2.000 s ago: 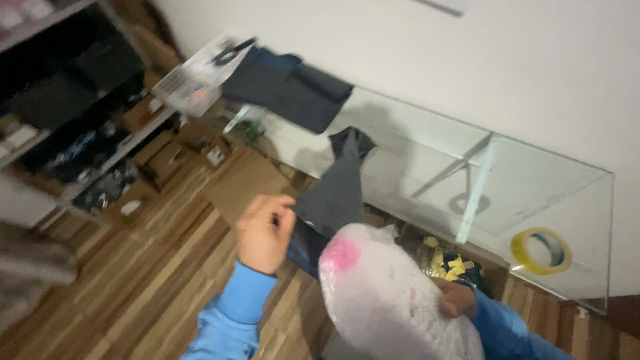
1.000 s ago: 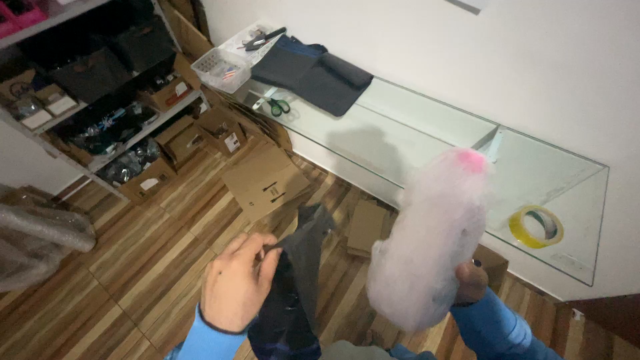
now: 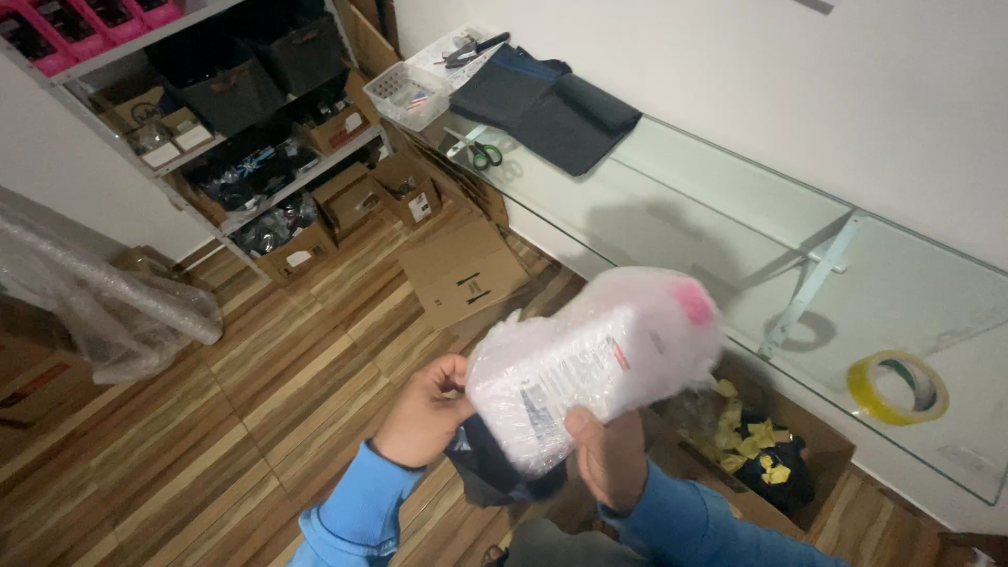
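Observation:
A bundle in white bubble wrap [image 3: 598,354] with a pink spot at its upper right end and a printed label on its side lies in the grip of my right hand [image 3: 610,457], thumb on the wrap. Below its lower left end is a dark plastic bag [image 3: 488,472], and my left hand [image 3: 425,409] pinches the bag's edge close to the wrap. The lower end of the bundle overlaps the bag's mouth; how far it goes inside is hard to tell.
A glass shelf [image 3: 669,181] along the wall bears a tape roll [image 3: 898,387], scissors [image 3: 478,150], folded dark bags [image 3: 551,110] and a plastic basket [image 3: 405,94]. Beneath it stand a cardboard box [image 3: 827,465] and flattened cardboard [image 3: 465,272]. Shelving [image 3: 307,185] is at left, beside rolled bubble wrap [image 3: 150,291].
The wrapped bundle has tipped from upright to slanting and moved left over the bag. My left hand has moved right with the bag since one second ago.

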